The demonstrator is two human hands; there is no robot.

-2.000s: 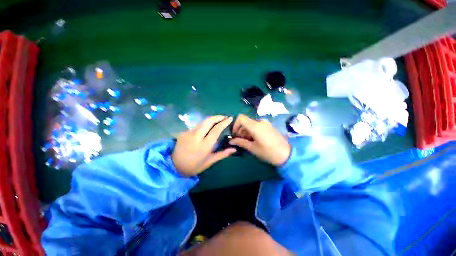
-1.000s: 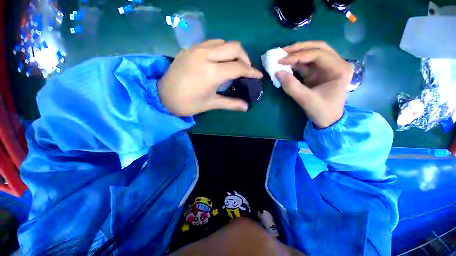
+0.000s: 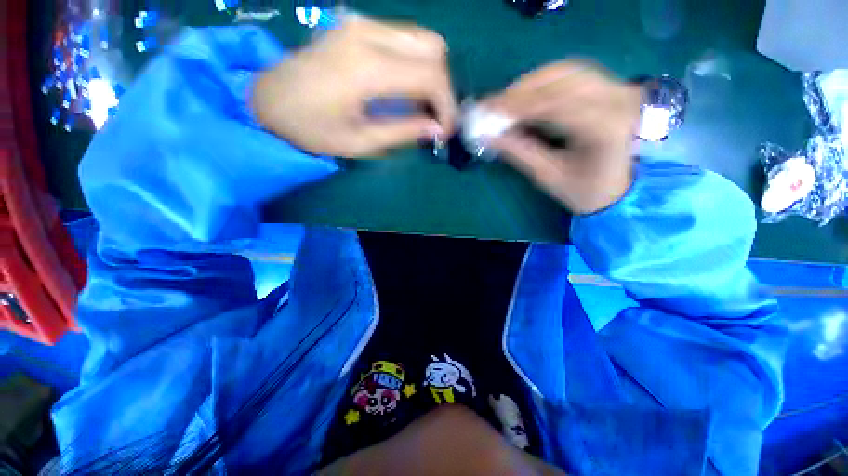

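Observation:
My left hand is closed at the fingertips on a small black glossy watch head, held low over the green bench near its front edge. The unit is mostly hidden and blurred. My right hand pinches a white wiping cloth against the unit. Both hands are blurred by motion.
Blue-and-white film tabs lie at the left, more tabs at the top. A shiny round piece sits beside my right hand. Crumpled clear waste and a pale block are at the right. A red tray stands left.
The cloth in my right hand has come from beside the black unit onto it. The unit is turned more edge-on. The view has shifted, with less of the bench's far part showing.

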